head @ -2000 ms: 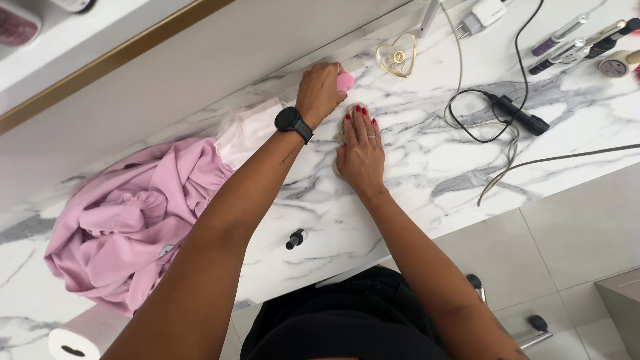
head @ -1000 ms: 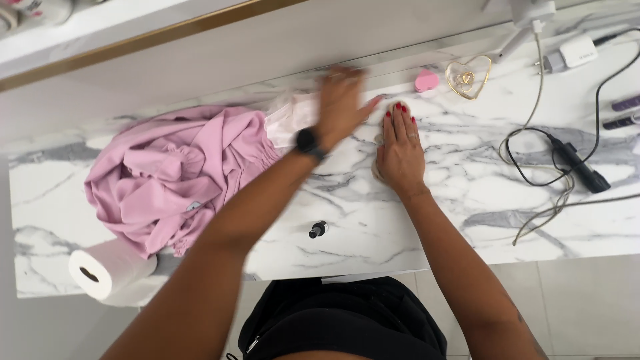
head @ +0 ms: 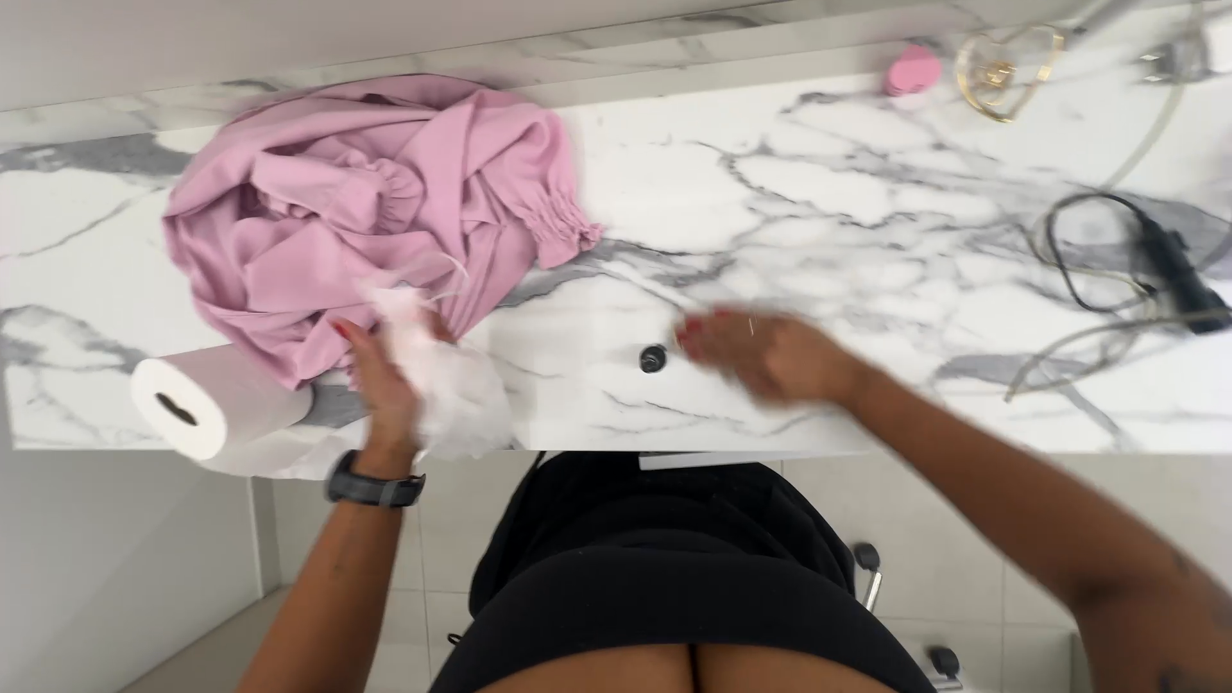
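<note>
My left hand (head: 390, 385), with a dark watch on its wrist, holds a crumpled thin white bag or cloth (head: 448, 390) at the lower edge of a pink garment (head: 385, 202). The white material is blurred, so its kind is unclear. My right hand (head: 760, 354), blurred by motion, is over the marble-patterned counter (head: 818, 212), just right of a small black object (head: 653, 359). Whether it holds anything cannot be told.
A white paper roll (head: 226, 395) lies at the front left edge. At the back right are a pink sponge-like piece (head: 911, 71) and a gold heart-shaped holder (head: 1006, 72). Cables and a black handheld device (head: 1179, 274) lie to the right.
My left hand has moved from the back of the counter to the front left and has taken hold of the white material. My right hand has come down toward the small black object.
</note>
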